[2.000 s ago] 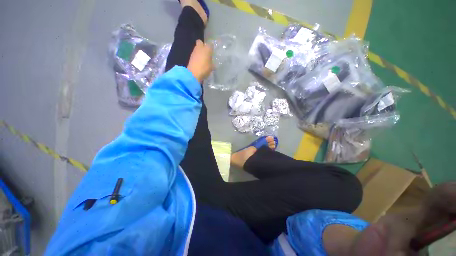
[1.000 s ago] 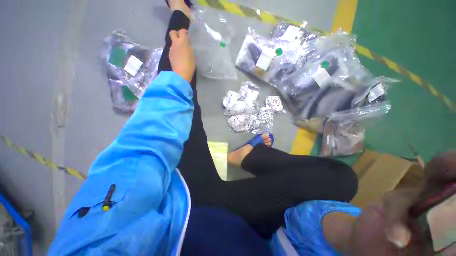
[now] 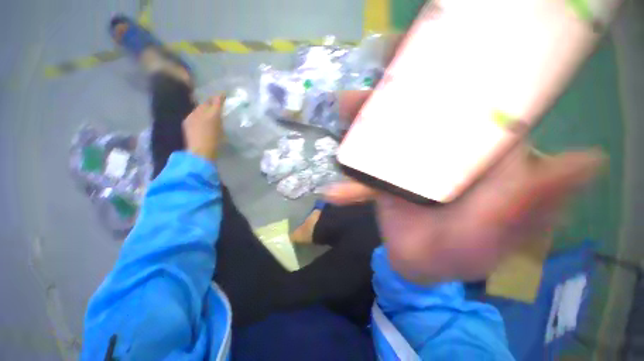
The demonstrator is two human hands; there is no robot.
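My left hand (image 3: 203, 128) is over my outstretched left leg, its curled fingers pinching the left edge of a clear poly bag (image 3: 255, 132) that lies on the floor. My right hand (image 3: 459, 225), blurred and close to the camera, holds a smartphone (image 3: 466, 99) with a bright, washed-out screen. Small silvery-white packets (image 3: 300, 166) lie in a cluster below the poly bag. Bagged dark parts (image 3: 321, 106) lie above them, mostly hidden by the phone and my right hand. Another group of bagged parts (image 3: 113, 166), with a white label and green stickers, lies left of my leg.
A pale yellow sheet (image 3: 279, 243) lies between my legs. A blue platform (image 3: 526, 321) with a white paper sheet (image 3: 566, 308) is at the lower right, beside part of a brown carton (image 3: 521, 275). Yellow-black striped tape (image 3: 233, 46) crosses the floor at the top.
My right hand has raised the smartphone from the lower right into the upper right of the view. The view has shifted and turned. My left hand is now at the poly bag's edge.
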